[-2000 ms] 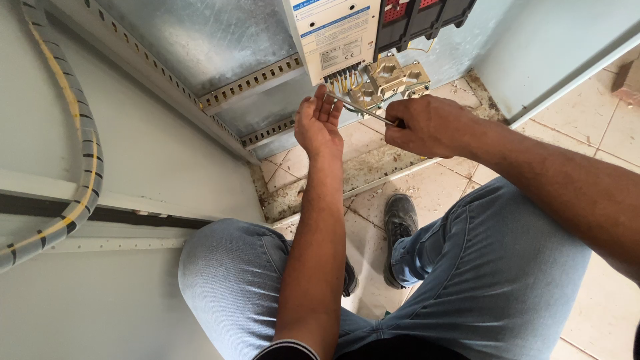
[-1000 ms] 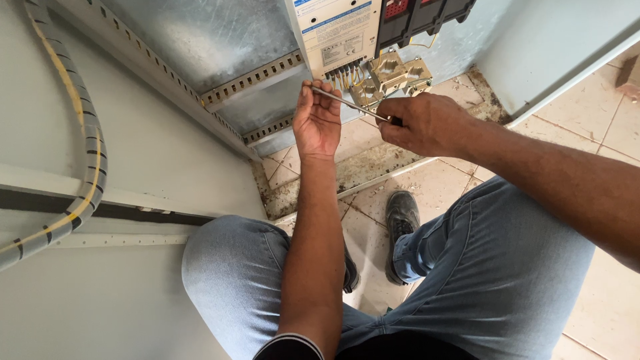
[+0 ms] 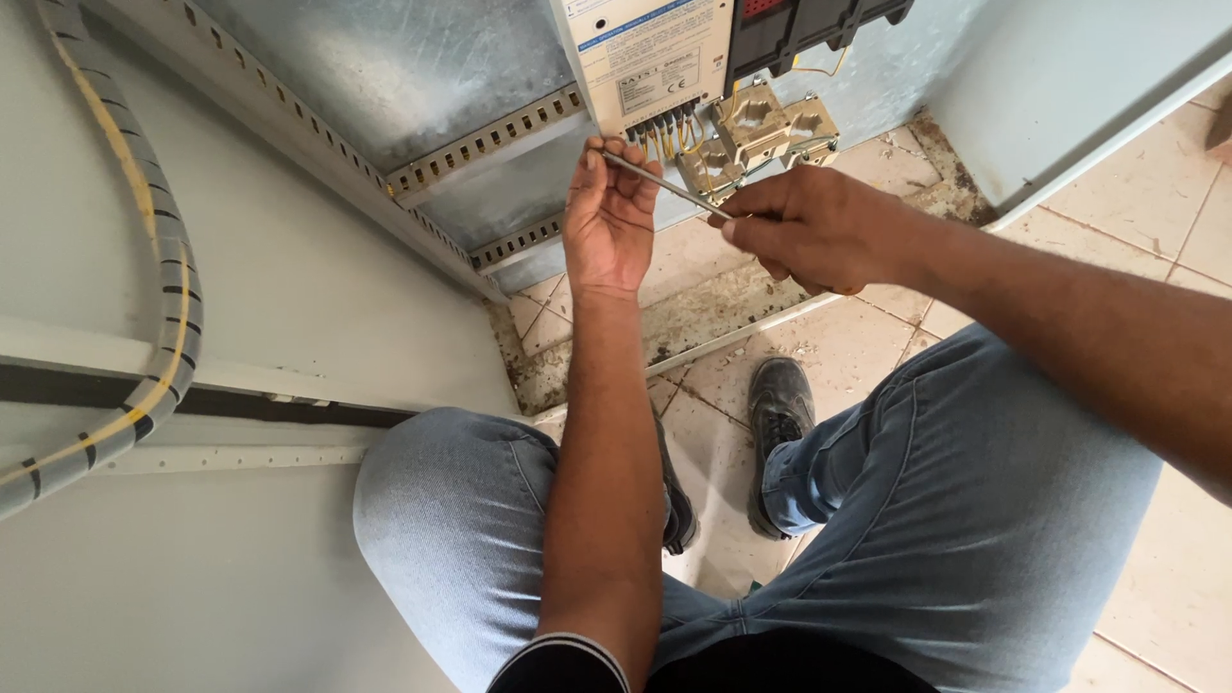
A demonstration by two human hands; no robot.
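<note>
My right hand (image 3: pixel 808 229) grips a screwdriver, its handle mostly hidden in the fist; the thin metal shaft (image 3: pixel 664 182) points up and left. My left hand (image 3: pixel 612 217) is palm up just below the white switchgear unit (image 3: pixel 654 67), its thumb and fingertips around the shaft's far end. Whether the fingers also hold something small cannot be told. Thin wires (image 3: pixel 674 130) with dark ends enter a terminal row on the unit's lower edge. Beige current transformers (image 3: pixel 756 120) hang beside them, above my right hand.
A slotted metal rail (image 3: pixel 491 140) crosses the cabinet's back. A spiral-wrapped cable bundle (image 3: pixel 183 279) curves along the grey door at left. The cabinet's dirty bottom frame (image 3: pixel 712 313) runs above my shoes (image 3: pixel 782 404). Black switchgear (image 3: pixel 808 38) adjoins the unit.
My left hand was up against the wires and terminals two seconds ago. It has since come down and left, with its palm turned up and its fingers at the screwdriver's tip.
</note>
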